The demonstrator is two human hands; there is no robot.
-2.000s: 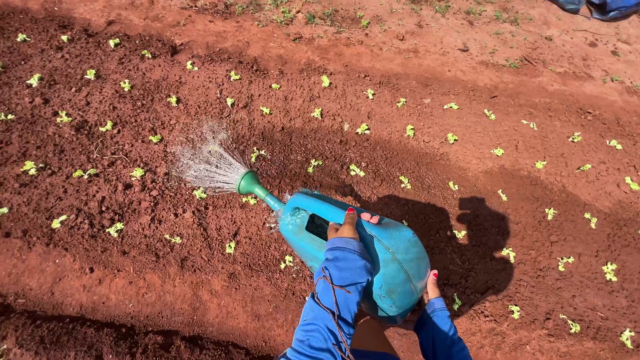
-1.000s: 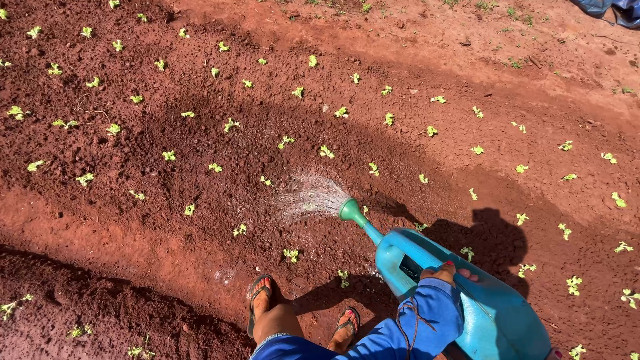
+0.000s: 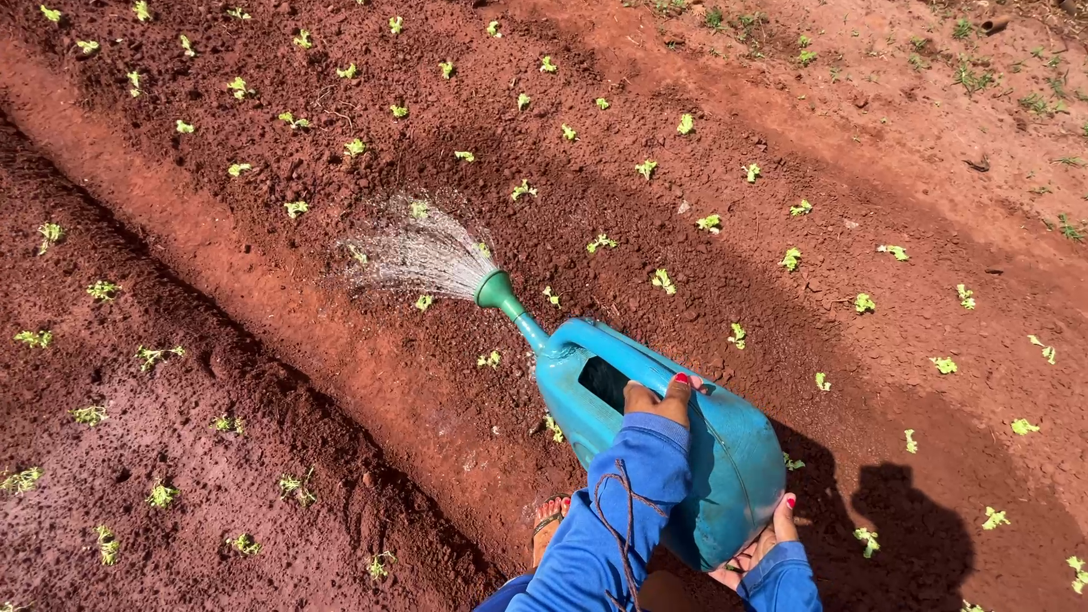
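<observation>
A blue plastic watering can point(image 3: 731, 459) is tilted, its spout pointing up and left in the head view. My left hand point(image 3: 663, 399) is wrapped around its handle, behind the dark filling opening. Under the can's rounded base, my right hand point(image 3: 761, 544) supports it, thumb against the side and some fingers hidden. Water point(image 3: 425, 251) fans out of the green sprinkler rose point(image 3: 495, 291) over small pale green seedlings, one of them point(image 3: 419, 209) within the spray. Blue long sleeves cover both arms, and a brown cord hangs over the left sleeve.
Rows of seedlings point(image 3: 663, 281) stand in the red soil bed. A furrow point(image 3: 280, 297) runs diagonally beside a second planted bed point(image 3: 127, 459) at the left. My sandalled foot point(image 3: 548, 520) shows beside the left sleeve. Sparse grass point(image 3: 973, 78) grows at the upper right.
The view has shifted, and more of the left bed shows. My right hand, out of sight one second ago, is visible at the can's base. Water keeps flowing, now over different seedlings.
</observation>
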